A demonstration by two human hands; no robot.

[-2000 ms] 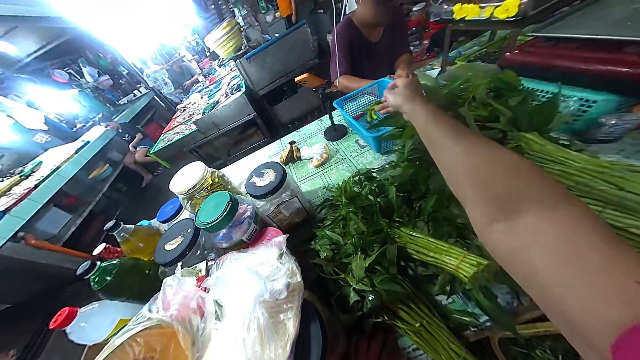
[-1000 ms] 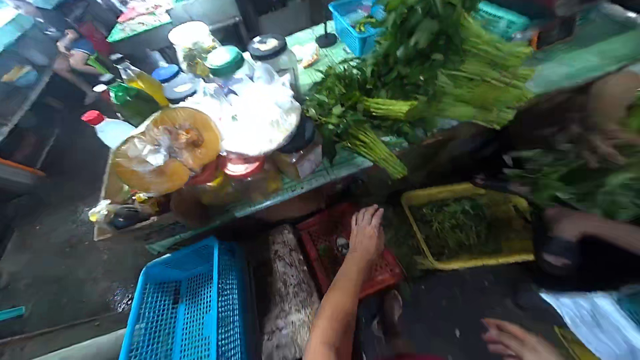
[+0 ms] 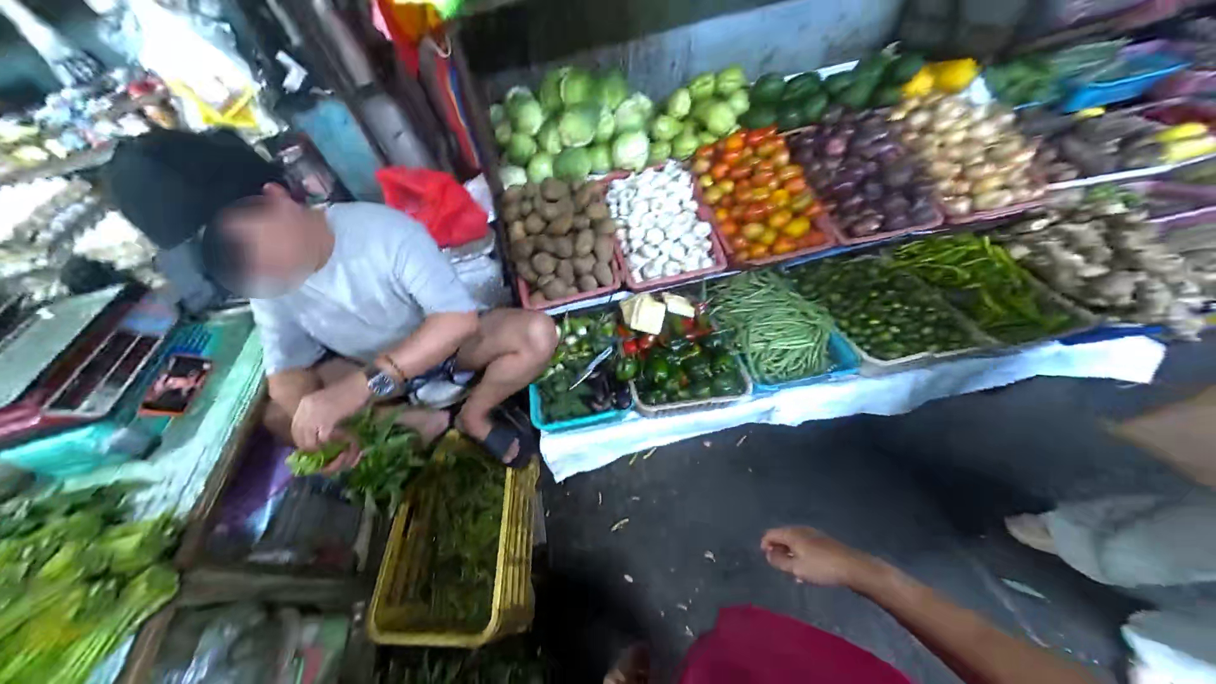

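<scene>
My right hand (image 3: 806, 556) hangs over the dark floor at the lower right, its fingers curled, with nothing seen in it. My left hand is out of view. Nearest to the right hand are my red shirt and, above, the white cloth edge (image 3: 788, 394) of a vegetable display. At the left a seated person (image 3: 370, 275) in a grey shirt holds a bunch of leafy greens (image 3: 380, 456) over a yellow plastic crate (image 3: 518, 551) with greens inside.
Trays of cabbages (image 3: 579, 123), potatoes (image 3: 560, 237), garlic (image 3: 662, 223), tomatoes (image 3: 755, 195), onions (image 3: 969, 152) and green beans (image 3: 774, 323) fill the display. Leafy greens (image 3: 85, 579) lie on the left table. Another person's leg (image 3: 1102, 541) is at the right edge.
The view has swung far to the right, from the table of jars and greens to the vegetable display. The left hand, reaching over a red crate a second ago, has left the view.
</scene>
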